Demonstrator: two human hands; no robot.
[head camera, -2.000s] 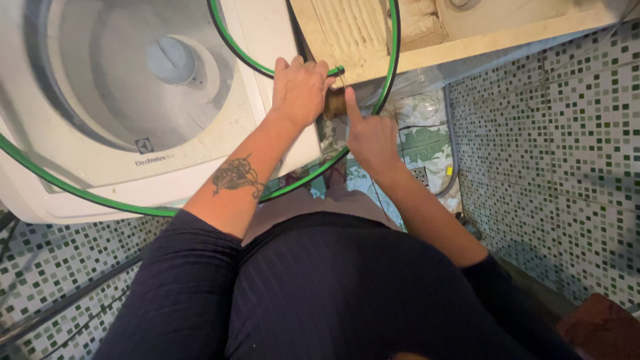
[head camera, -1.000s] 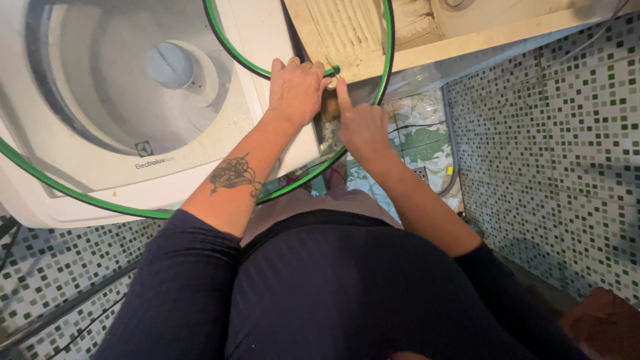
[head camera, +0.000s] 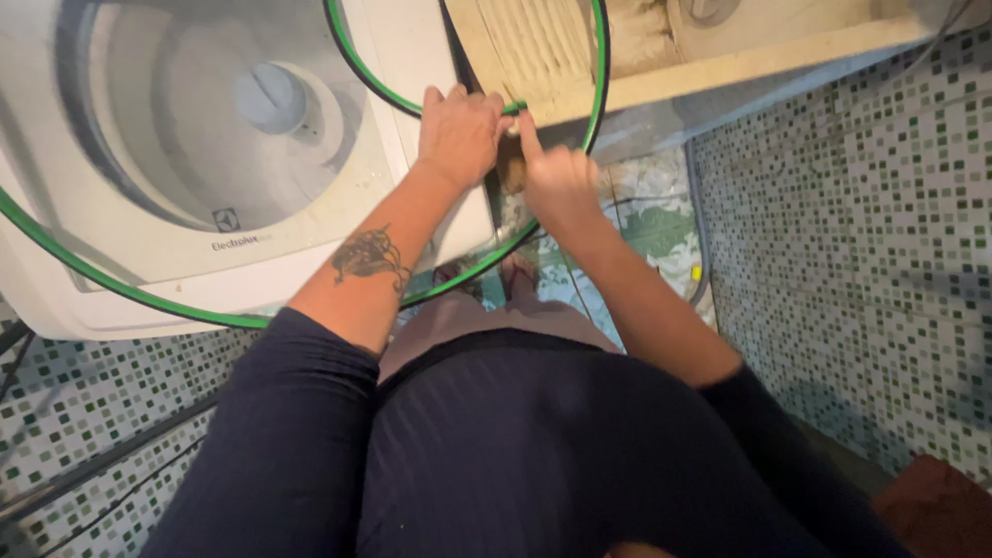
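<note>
A green and black hose (head camera: 496, 252) curves over the washer's front edge and loops up across the ribbed washboard. My left hand (head camera: 463, 133), back upward, grips the hose close to its end, at the gap between washer and sink. The short end of the hose sticks out to the right of my left fingers. My right hand (head camera: 559, 182) has its index finger stretched up to that end, the other fingers curled in. A small pale thing shows between my fingertips; what it is cannot be told.
An open top-loading Electrolux washing machine (head camera: 155, 267) stands at the left. A worn cream laundry sink (head camera: 744, 58) with a ribbed washboard (head camera: 535, 39) is at the upper right. A grey hose (head camera: 701, 225) runs down beside the mosaic-tiled wall (head camera: 845, 256).
My right index finger has shifted slightly up to the hose end. My left hand keeps its grip on the hose.
</note>
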